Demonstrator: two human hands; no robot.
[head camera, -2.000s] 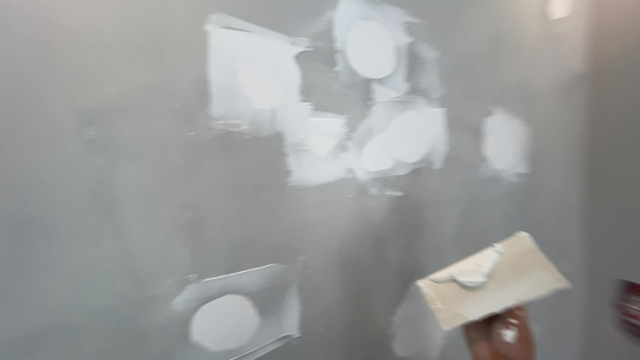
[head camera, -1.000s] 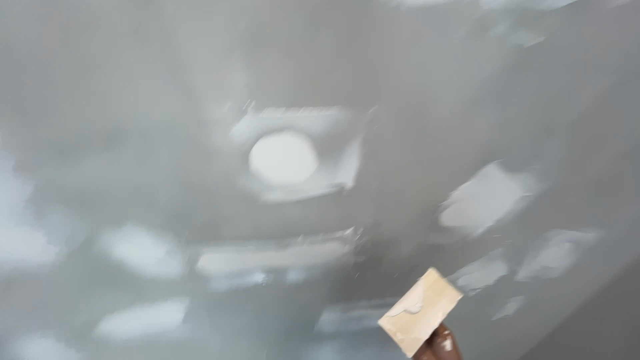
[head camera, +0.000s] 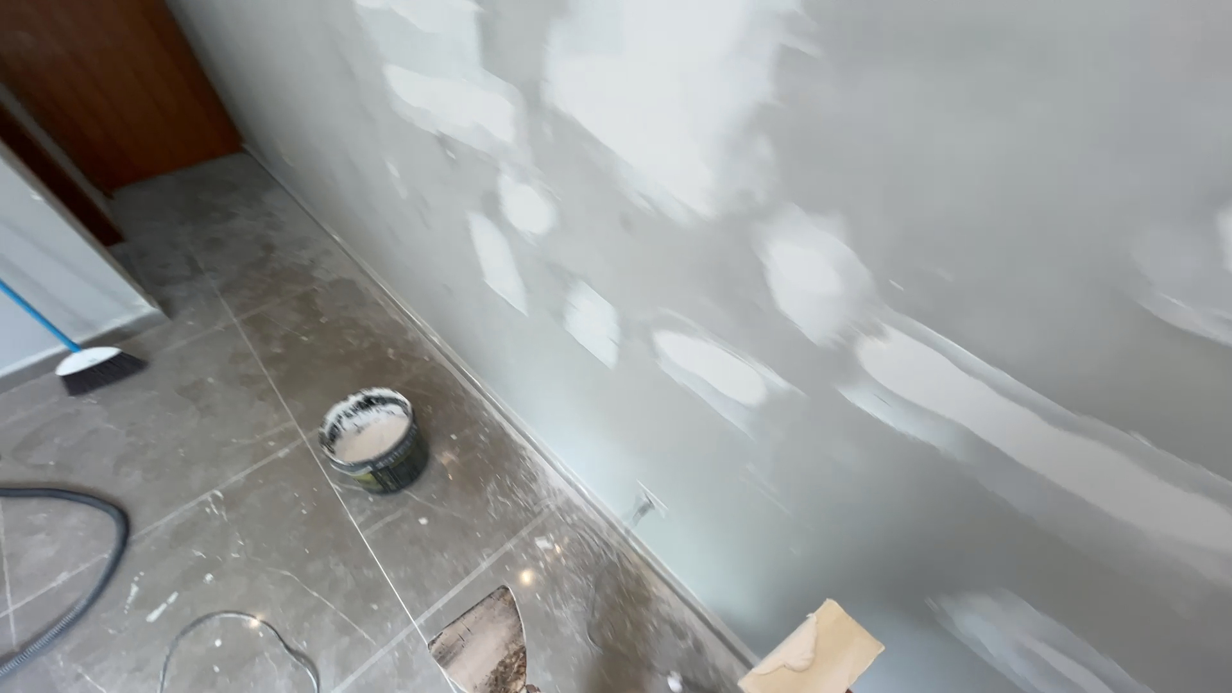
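At the bottom edge, a cream flat spreader carries a smear of white compound. Only a dark sliver of my right hand shows beneath it, pressed to its lower edge. Left of it, a stained metal scraper blade with compound on its face rises from the bottom edge. My left hand is hardly visible, if at all; a small brown bit by the blade's base is too cut off to make out. Beyond the tools, the grey wall bears many white filler patches, rounded and elongated.
An open bucket of white compound stands on the spattered tile floor near the wall's foot. A grey hose and a thin cable lie at lower left. A blue-handled broom rests by the left wall; a wooden door is behind.
The view has swung to the left and down, bringing in floor, bucket and door. The scraper blade now shows at the bottom; the spreader is lower in view, with its compound smear still on it.
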